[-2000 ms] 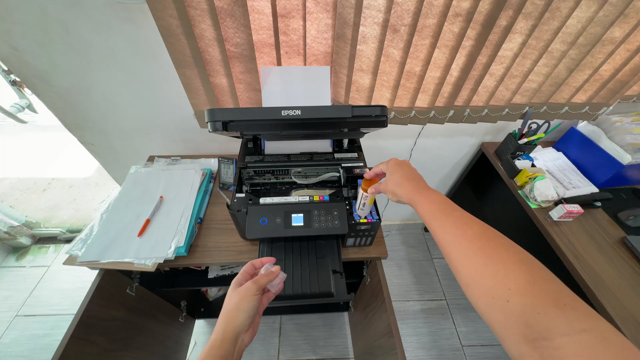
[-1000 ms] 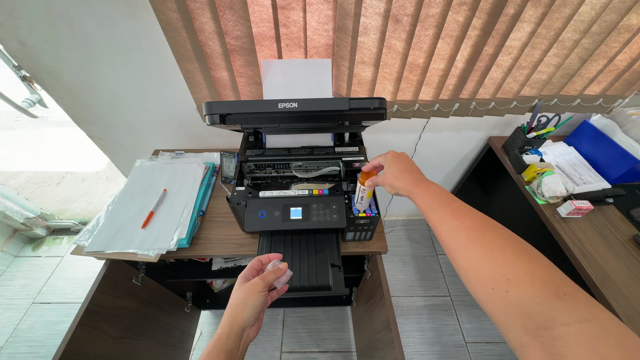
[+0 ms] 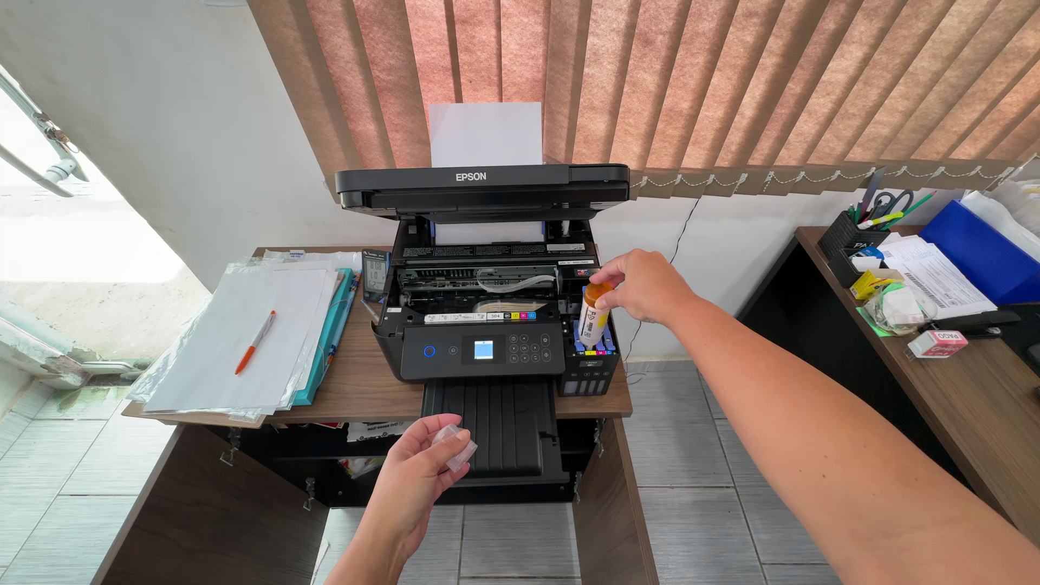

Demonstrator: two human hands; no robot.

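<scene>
A black Epson ink tank printer stands on a wooden cabinet with its scanner unit raised. My right hand grips an ink bottle by its orange upper end, the other end pointing down at the ink tank unit on the printer's right side. The bottle is nearly upright, slightly tilted; its lower tip is hard to make out among the blue tank caps. In front of the output tray, my left hand holds a small crumpled piece of clear plastic.
Papers in plastic sleeves with an orange pen lie left of the printer, over a teal folder. Below, the cabinet doors stand open. A second desk at the right bears a pen holder, papers and a blue box.
Two seconds ago the ink bottle was tilted over the tank unit; now it stands more upright there, still in my right hand. My left hand keeps hold of the clear plastic.
</scene>
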